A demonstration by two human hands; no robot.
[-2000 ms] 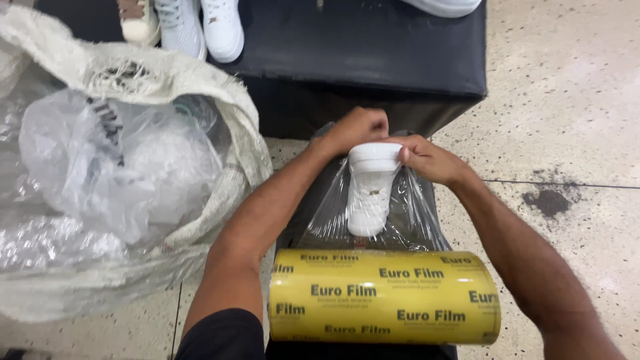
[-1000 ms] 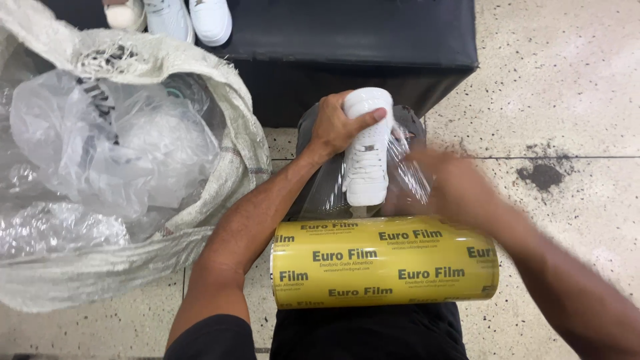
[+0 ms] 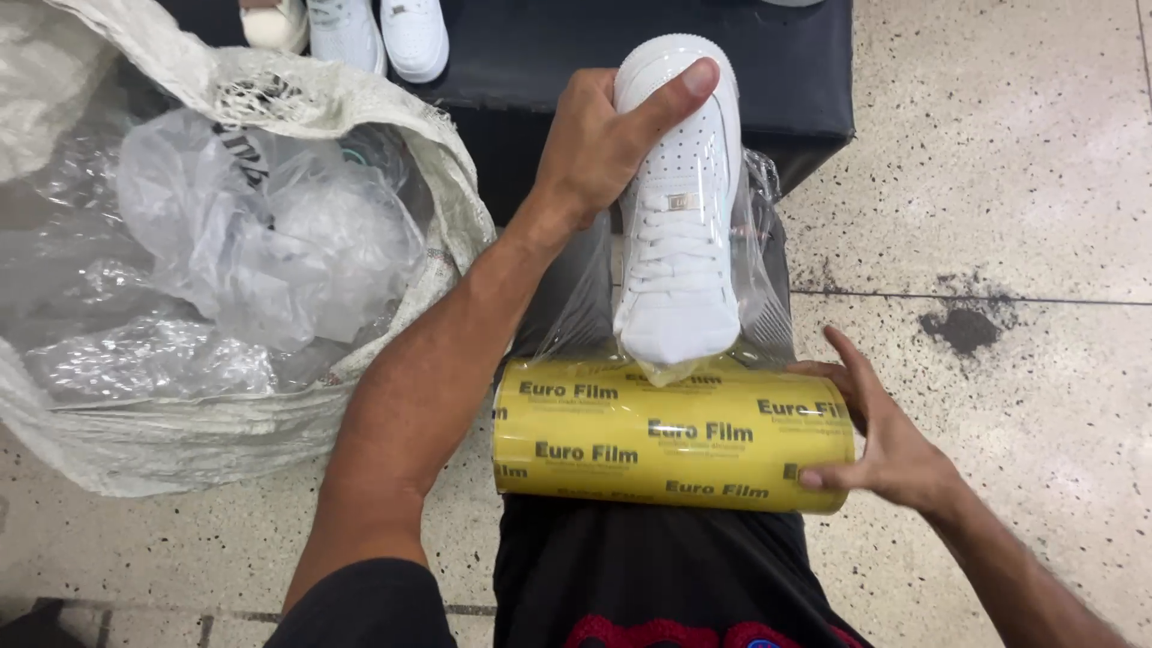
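A white lace-up sneaker [image 3: 681, 261] stands out in front of me, its toe towards me over a yellow Euro Film roll of clear plastic film [image 3: 670, 441]. My left hand [image 3: 616, 139] grips the toe-cap-like perforated far end, thumb on top, fingers hidden beneath. Clear stretch film [image 3: 765, 279] covers the shoe and runs down to the roll. The roll lies crosswise over my thighs. At its right end, my right hand [image 3: 868, 432] holds the edge, its thumb on the near side and other fingers at the far side.
A large woven white sack [image 3: 432, 180] at the left holds crumpled clear plastic [image 3: 270, 225]. Beyond my hands is a black padded bench [image 3: 558, 54] with several shoes, among them a white sneaker [image 3: 414, 40]. Speckled floor [image 3: 990, 207] lies to the right, with a dark patch.
My right hand has moved from beside the shoe to the roll's right end. The left hand has stayed on the sneaker, which has been raised towards the camera and bench.
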